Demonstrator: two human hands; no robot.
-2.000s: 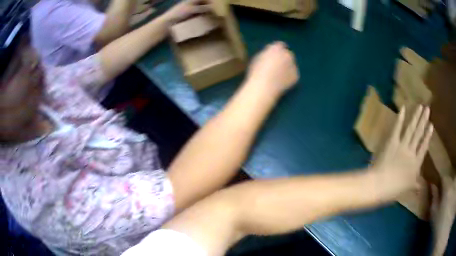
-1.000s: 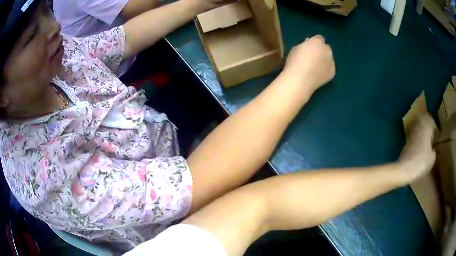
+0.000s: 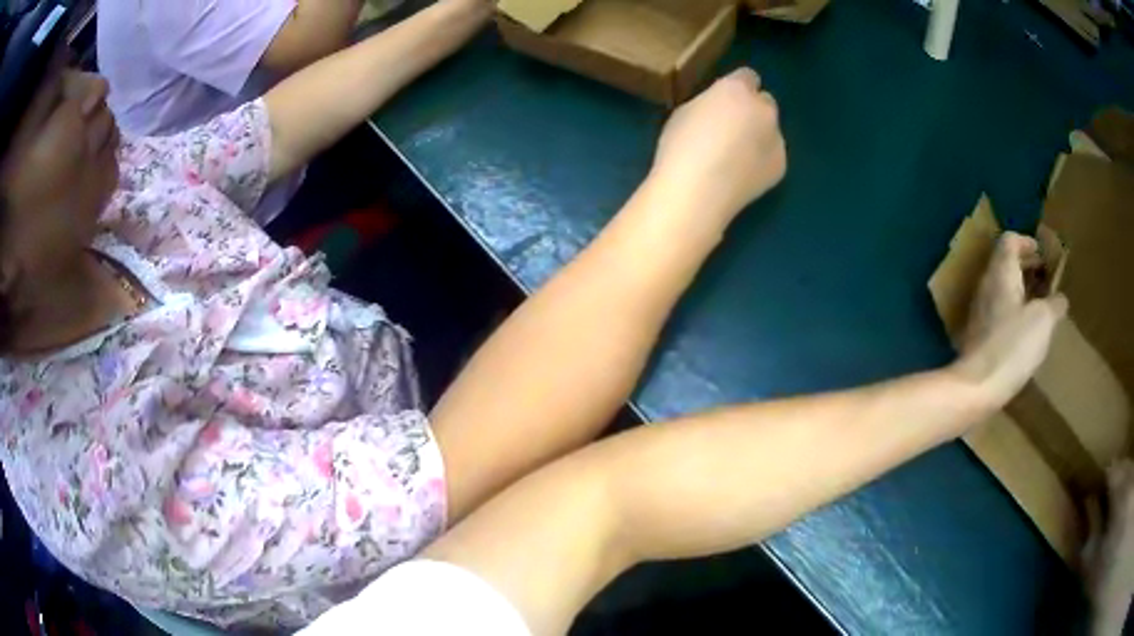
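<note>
A brown box blank, partly folded, lies at the right edge of the view and is cut off by it. My left hand reaches across from the bottom and grips a small raised flap at the blank's left end, with its fingers bent around it. My right hand is at the lower right edge, blurred and cut off, close against the cardboard. Its fingers cannot be made out.
A person in a flowered shirt sits at the left, a fist on the dark green bench. An open box stands beyond that fist. Another person's lilac sleeve and a white post show at the top.
The neighbour's box has moved up and away and turned. My left hand, flat and spread two seconds ago, now has bent fingers at the flap. The camera view has also shifted.
</note>
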